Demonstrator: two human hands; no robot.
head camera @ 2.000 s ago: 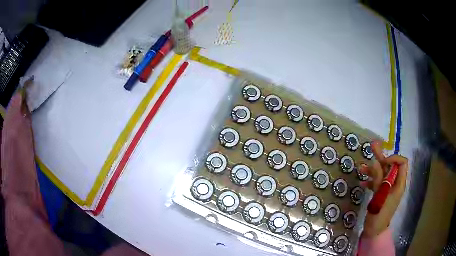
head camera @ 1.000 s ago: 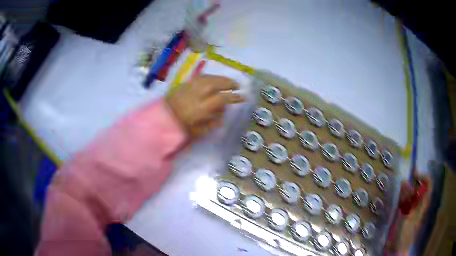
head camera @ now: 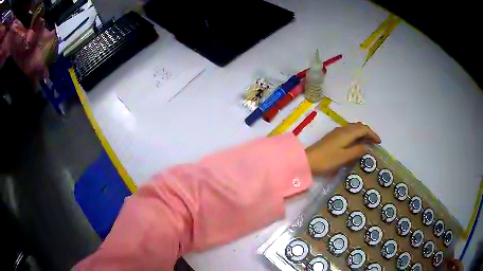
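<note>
A clear blister tray (head camera: 284, 237) with rows of round parts (head camera: 389, 212) over brown card lies at the lower right, cut off by the bottom edge of the picture. My left hand (head camera: 341, 148) is at the tray's far left corner, fingers bent over its edge and holding it. My pink left sleeve crosses the middle of the view. Only a small bit of my right hand (head camera: 454, 264) shows at the tray's right edge, cut off by the picture. The red marker is not visible in it.
A blue marker (head camera: 271, 100), a red marker (head camera: 286, 101), a dropper bottle (head camera: 314, 84) and a bag of cotton swabs (head camera: 257, 93) lie beyond my left hand. A black sheet-like item (head camera: 222, 26) and a black keyboard (head camera: 114, 48) are farther back. A blue stool (head camera: 100, 185) stands at the left.
My left hand has come in from the left and taken hold of the tray's corner. The view has swung left, so the tray and my right hand sit farther right and lower.
</note>
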